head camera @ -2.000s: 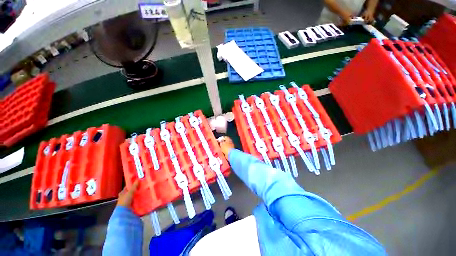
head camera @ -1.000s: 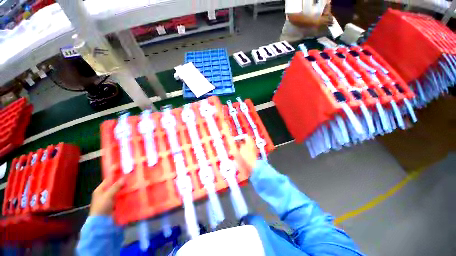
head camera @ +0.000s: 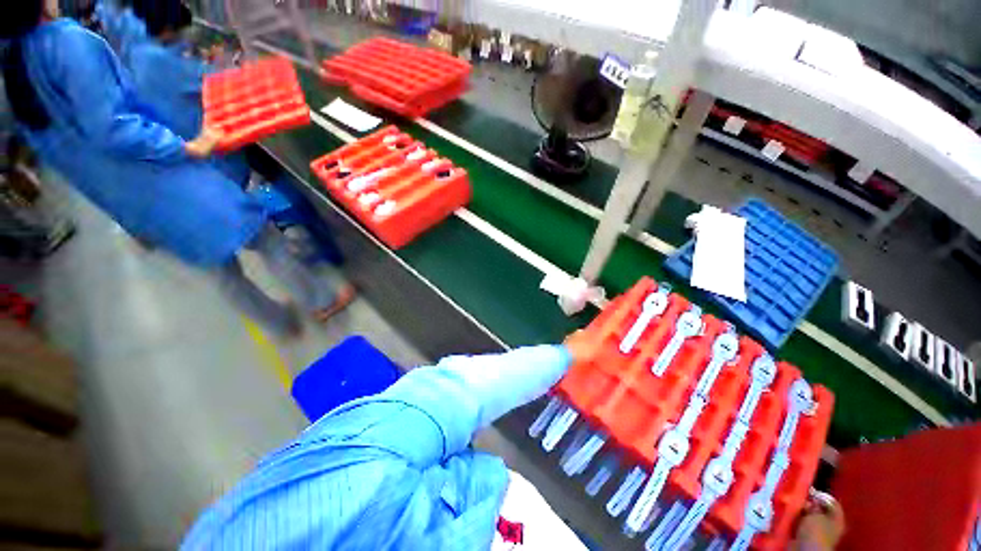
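A red tray (head camera: 635,371) of smartwatches lies tilted in view at lower right, with pale-faced watches (head camera: 723,347) in two rows and some slots at its lower left bare. Pale blue straps hang past its near edge, several from below it, so it appears to sit on another loaded tray. My left hand (head camera: 582,347) holds its left edge, the fingers partly hidden. My right hand (head camera: 821,525) is at its right edge near the bottom of the picture, partly cut off, with a small whitish piece at the fingertips.
A red tray block (head camera: 914,484) stands close at right. Beyond are a blue tray (head camera: 791,274) with white paper (head camera: 719,253), white holders (head camera: 914,342), a post (head camera: 624,210) and a fan (head camera: 562,156). At left, a person in blue holds a red tray (head camera: 256,102) near a blue stool (head camera: 346,377).
The view has swung left. The held tray has moved right from its place on the bench and now covers the spot of the right-hand loaded tray. A person at left has come into view.
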